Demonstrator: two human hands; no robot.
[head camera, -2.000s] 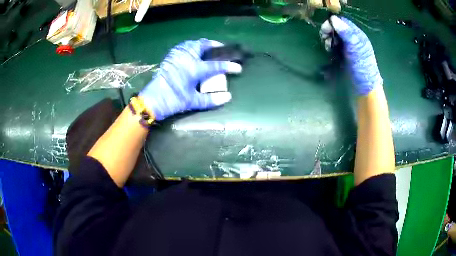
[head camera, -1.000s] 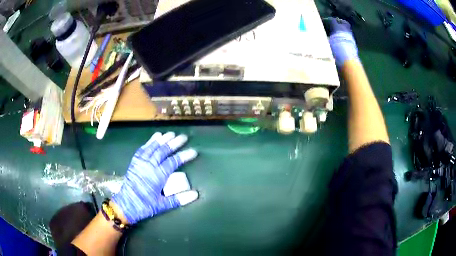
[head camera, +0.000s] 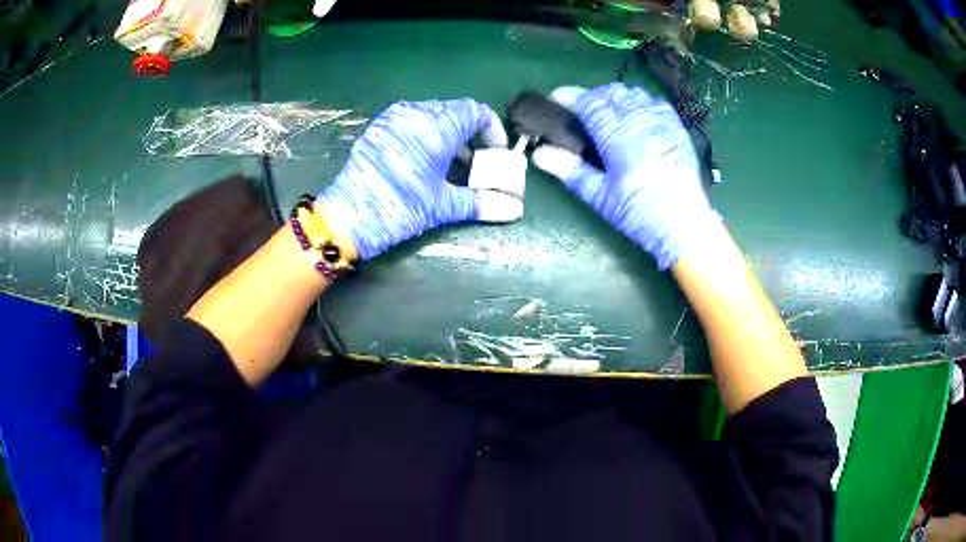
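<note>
My left hand (head camera: 408, 175), in a blue-white striped glove, grips the white test socket (head camera: 497, 170) between thumb and fingers above the green mat. My right hand (head camera: 641, 159), in the same kind of glove, holds a black power adapter (head camera: 547, 122) between thumb and fingertips. The adapter's metal prongs point toward the white socket and are close to it; whether they touch it I cannot tell. A dark cord (head camera: 672, 74) shows behind my right hand.
Clear plastic film (head camera: 249, 129) and a black cable (head camera: 265, 196) lie at left. A white carton with a red cap (head camera: 175, 30) is at upper left. Cream load terminals (head camera: 741, 21) show at the top. A pile of black adapters (head camera: 928, 180) is at right. Blue and green bins are below.
My right hand has come back from the far right beside the instrument to the middle and now holds a black adapter at the socket. The view has tilted down, and most of the instrument has left it.
</note>
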